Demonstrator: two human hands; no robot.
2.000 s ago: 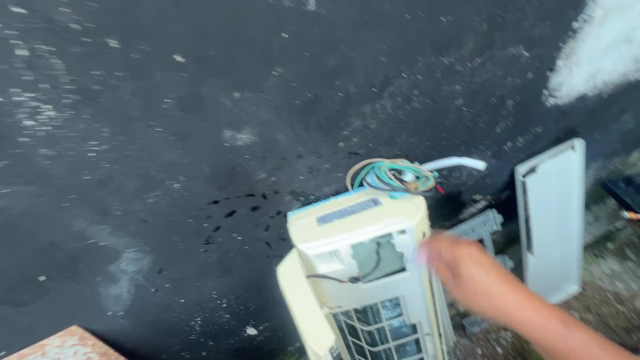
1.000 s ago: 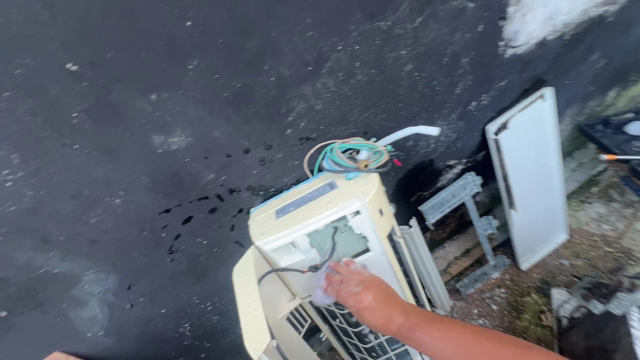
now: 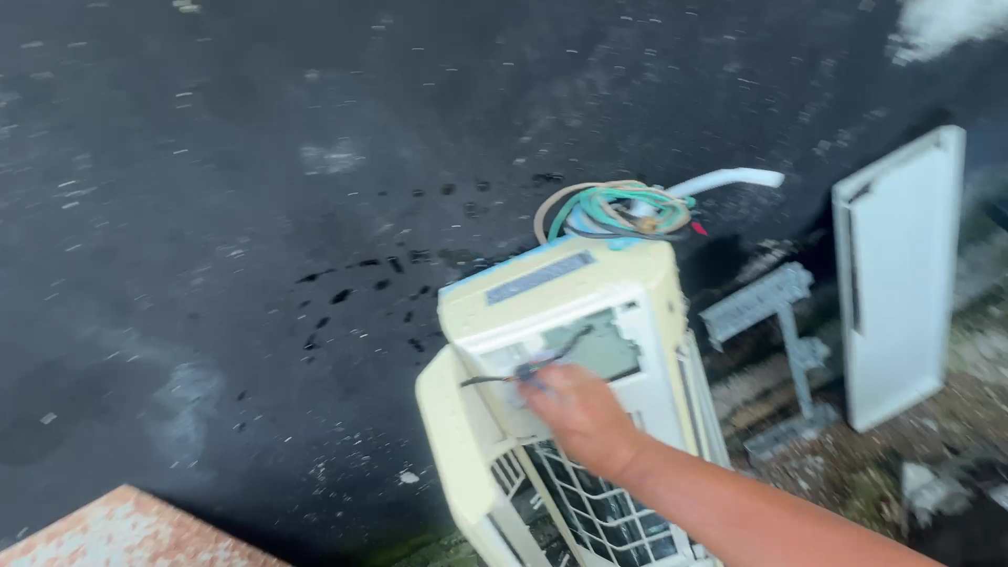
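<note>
A yellowed plastic air conditioner indoor unit (image 3: 551, 291) stands on end against a dark wall, with a side part of its casing (image 3: 457, 449) spread to the left and a grille (image 3: 606, 496) lower down. My right hand (image 3: 583, 417) is at its upper front, fingers bunched on what looks like a pale cloth, blurred. A dark cable (image 3: 488, 379) runs past the fingertips, over a greenish panel (image 3: 602, 346). Coiled green and beige wires (image 3: 630, 209) and a white pipe (image 3: 732, 179) lie at the unit's top end. My left hand is out of view.
A white panel (image 3: 906, 276) leans on the wall at the right. Between it and the unit is a grey metal mounting bracket (image 3: 760, 307). Rubble and soil cover the ground at the lower right. A speckled reddish slab corner (image 3: 142, 535) shows at the lower left.
My right hand has moved from the unit's right edge onto its front, then from near the grille up to the cable. The view has shifted.
</note>
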